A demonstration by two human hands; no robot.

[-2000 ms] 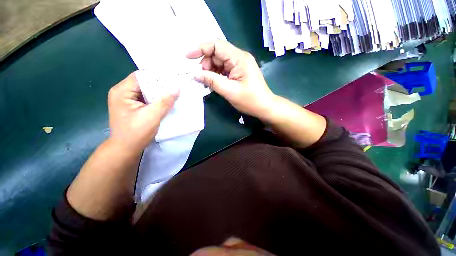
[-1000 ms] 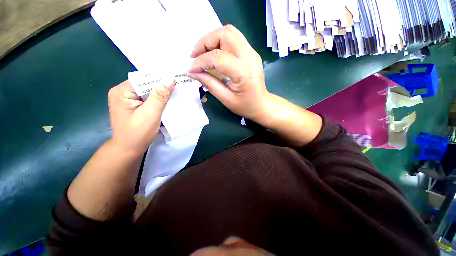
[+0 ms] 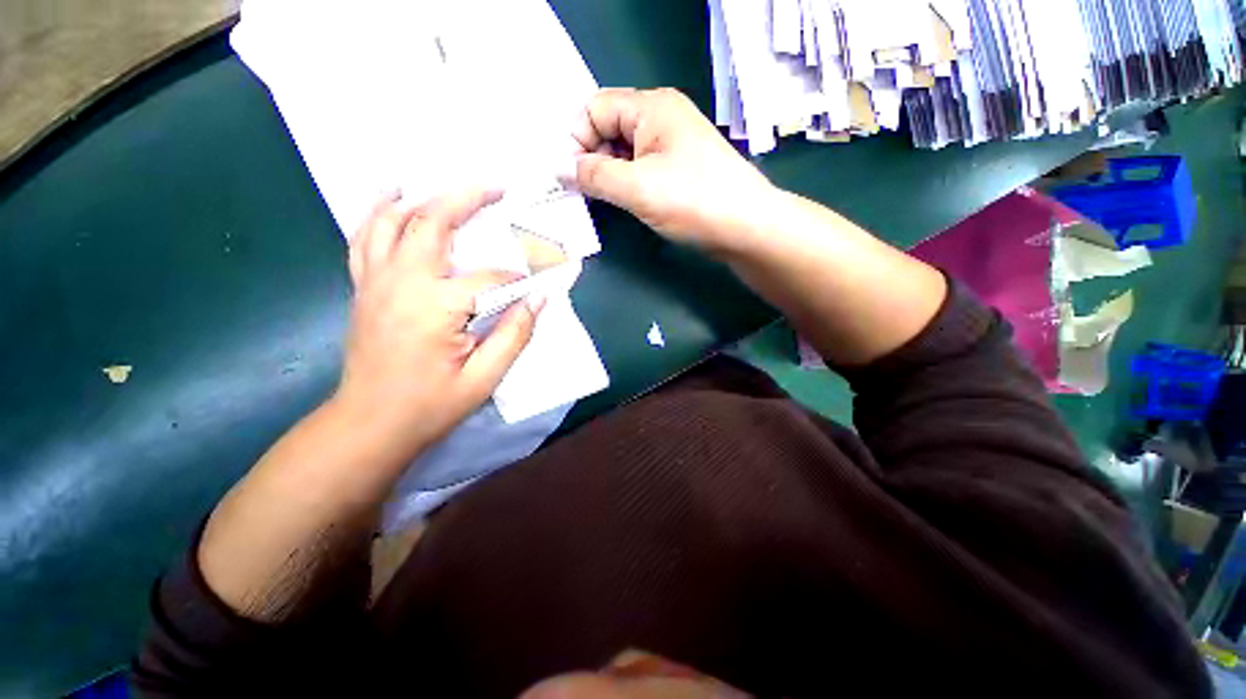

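Note:
A white card blank [image 3: 554,362] lies at the bench edge in front of me, its lower part near my body. My left hand [image 3: 431,307] grips its folded flap between thumb and fingers, with the other fingers spread over white card. A brownish inside patch shows at the flap. My right hand [image 3: 601,150] is at the right edge of the white sheets, thumb and fingertips pinched on a corner of card; the exact piece is partly hidden. More white blanks [image 3: 396,82] lie flat beyond my hands, with a small dark slot.
Rows of stacked blanks [image 3: 875,68] stand at the upper right. A magenta bag [image 3: 998,266] with a torn pale rim is beyond the bench edge. Small scraps [image 3: 118,373] lie on the green mat. A tan board [image 3: 96,55] is upper left. Blue stools [image 3: 1148,202] are at right.
My left hand has moved right, its fingers now spread over the card. My right hand has moved slightly right and down. The held blank has shifted right, and its printed flap has turned.

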